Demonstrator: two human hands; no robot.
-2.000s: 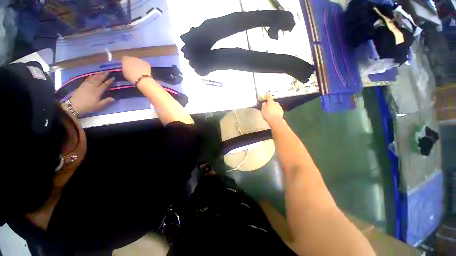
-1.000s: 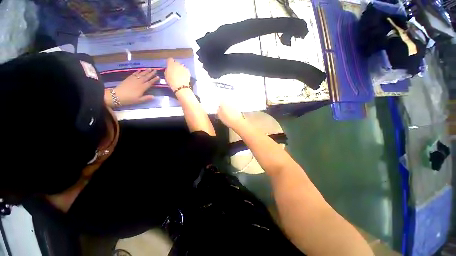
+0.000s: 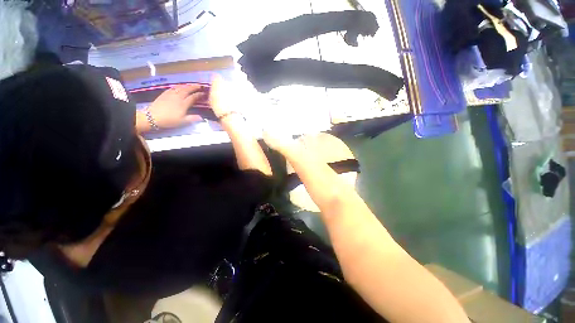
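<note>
My right hand (image 3: 279, 136) reaches in from the lower right to the front edge of the white table. It is washed out by glare, so its fingers and anything in them cannot be made out. My left hand is not in view. Left of my hand, a co-worker's two hands press on black strips with pink-red lines (image 3: 145, 93) in a blue-purple template (image 3: 132, 52). A brown bar (image 3: 189, 67) lies across the template. Long black curved fabric strips (image 3: 315, 72) lie loose on the white table (image 3: 296, 113), beyond my hand.
The co-worker (image 3: 157, 214), in black with a cap, sits close at left. A round cream stool (image 3: 331, 148) with a black strip stands under my forearm. More templates (image 3: 435, 63) and dark fabric (image 3: 498, 38) lie at right. A brown box (image 3: 457, 284) is low on the right.
My right hand has moved left along the table edge, from beyond the stool toward the co-worker's hands. The co-worker's head and hands have shifted right in the picture.
</note>
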